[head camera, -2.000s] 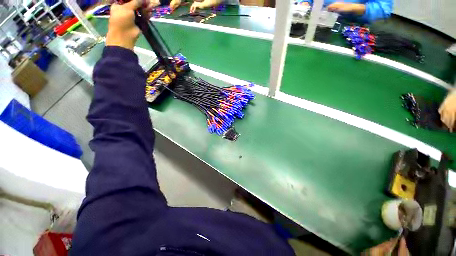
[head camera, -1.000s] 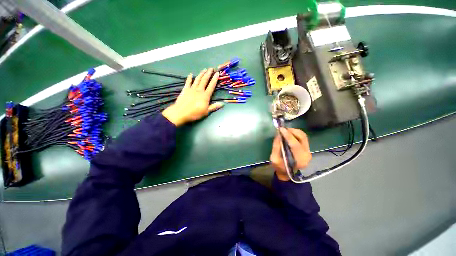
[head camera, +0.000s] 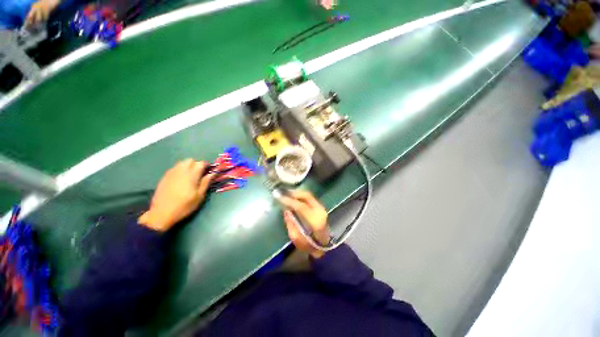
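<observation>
Several black cables with red leads and blue ends (head camera: 231, 168) lie on the green bench left of the white cup. My left hand (head camera: 177, 192) is closed around the cables just behind their red and blue ends; the black parts run blurred to its left. My right hand (head camera: 306, 220) holds the soldering iron (head camera: 296, 220) below the white cup (head camera: 293, 164), its tip close to the cup's lower rim. The tip itself is blurred. A silvery tube curves from the handle to the grey solder feeder (head camera: 322, 146).
A green spool (head camera: 287, 74) and the iron stand with yellow sponge (head camera: 271, 143) stand by the feeder. A thick blue-red cable bundle (head camera: 26, 270) lies far left. Another cable lies across the pale divider (head camera: 164, 125). Another person's hand (head camera: 41, 12) shows top left. Blue bins stand right.
The view has turned, so the feeder and cup appear further left. My left hand has gone from lying flat over the cables to gripping them, their ends gathered closer. The right hand still holds the iron.
</observation>
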